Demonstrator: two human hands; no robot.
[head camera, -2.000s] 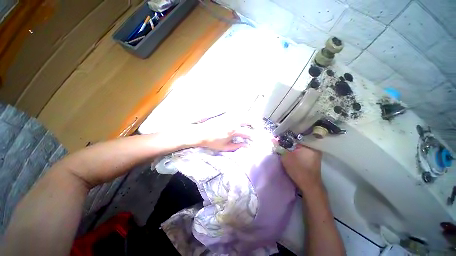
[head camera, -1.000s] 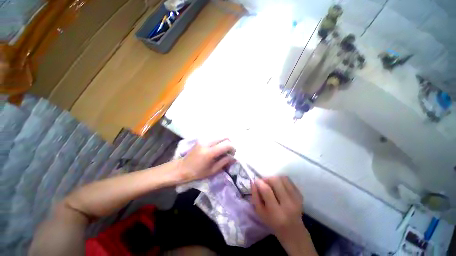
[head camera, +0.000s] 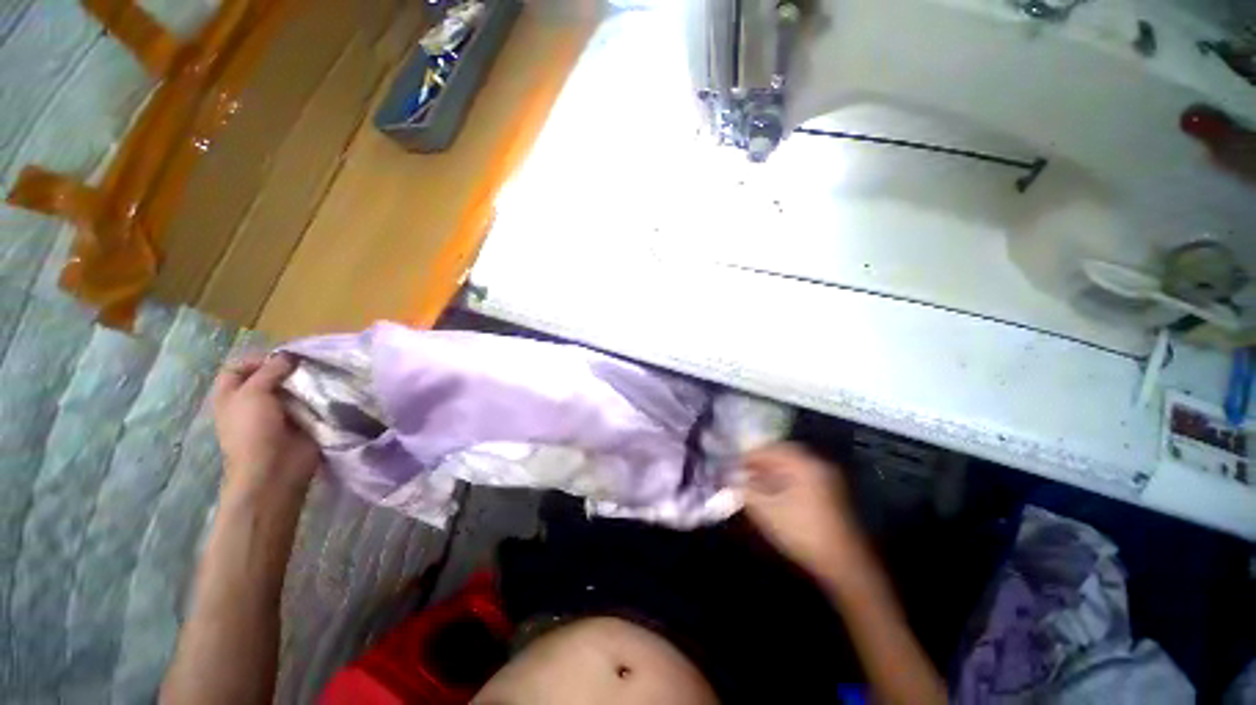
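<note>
A lilac and floral garment piece (head camera: 503, 400) is stretched sideways above my lap, along the front edge of the white machine table. My left hand (head camera: 265, 420) grips its left end, with the fingers closed on the bunched cloth. My right hand (head camera: 788, 503) pinches its right end and is slightly blurred. The fabric's right end is bunched, with folds near my fingers. The presser foot and needle area (head camera: 751, 124) of the sewing machine shows beyond the cloth, with no fabric under it.
A grey tool tray (head camera: 448, 83) lies on cardboard (head camera: 372, 207) edged with orange tape, at the upper left. Blue-handled snips (head camera: 1238, 388) are at the table's right end. More lilac cloth (head camera: 1054, 606) hangs low at the right. A red stool (head camera: 427, 647) is below.
The garment piece has come away from the needle, down over my lap, and is now spread out sideways. My left hand has moved left and my hands are farther apart. The view has shifted.
</note>
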